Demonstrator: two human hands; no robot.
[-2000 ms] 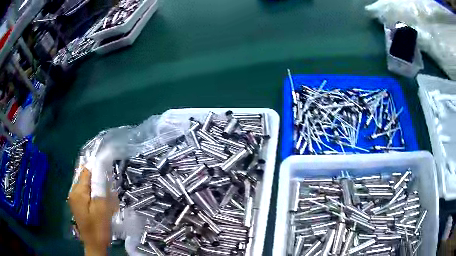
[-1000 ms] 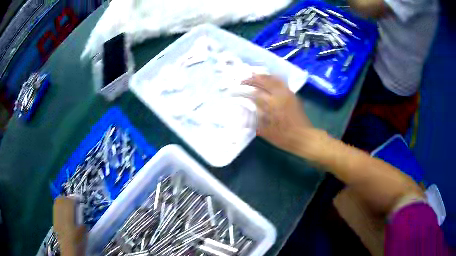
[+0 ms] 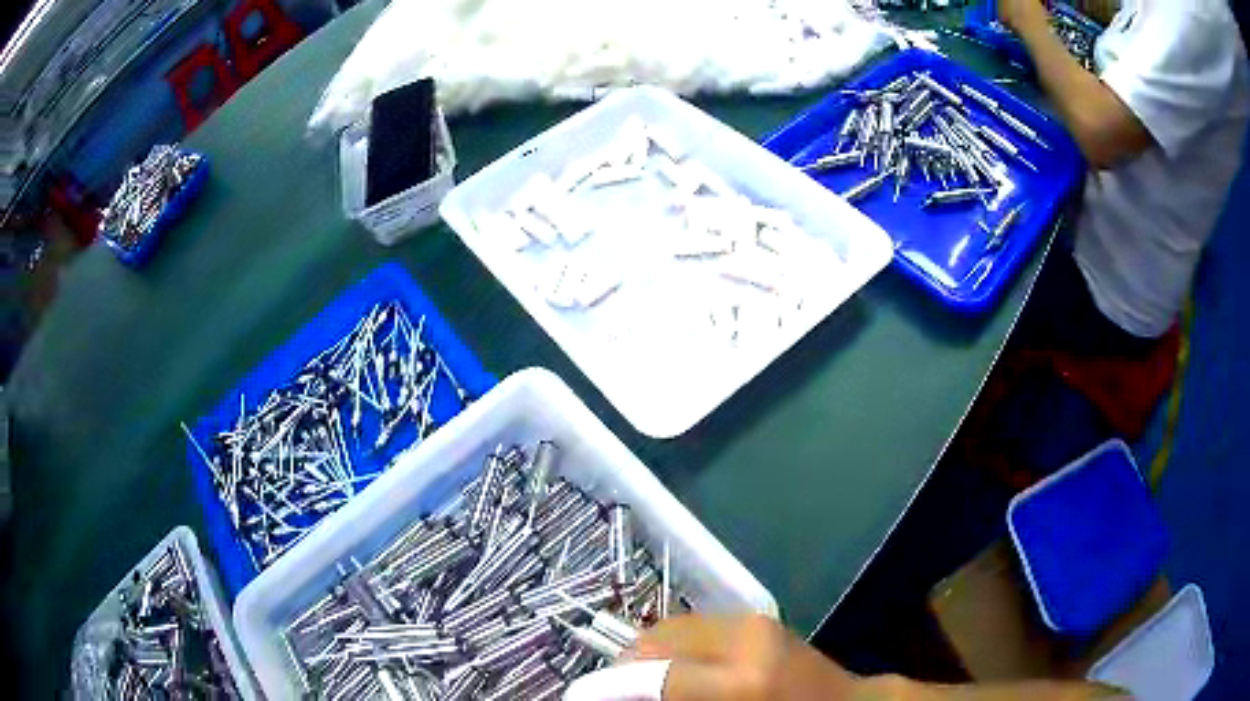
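My right hand (image 3: 733, 660) is at the bottom edge, over the right corner of the central tub (image 3: 617, 452), partly cut off. A silver cylinder (image 3: 592, 627) lies at its fingertips; I cannot tell if it is gripped. A white wrap (image 3: 620, 681) shows below the fingers. The tub holds heaped silver cylinders (image 3: 480, 589), some with thin rods. My left hand is not in view. The blue tray (image 3: 384, 281) behind the tub holds thin rods with dark fittings (image 3: 309, 438). The white parts tray (image 3: 658, 411) holds short white pieces (image 3: 706, 240).
The left tray (image 3: 178, 548) with cylinders is at bottom left. A small basket (image 3: 398, 212) holds a dark phone-like object (image 3: 400, 134). White material (image 3: 603, 48) lies at the back. A person (image 3: 1165, 164) sits beside another blue tray (image 3: 946, 281); bins (image 3: 1097, 534) are below right.
My right hand has moved from the white parts tray down to the central tub. My left hand, seen by the blue tray before, has left the picture. The view has shifted.
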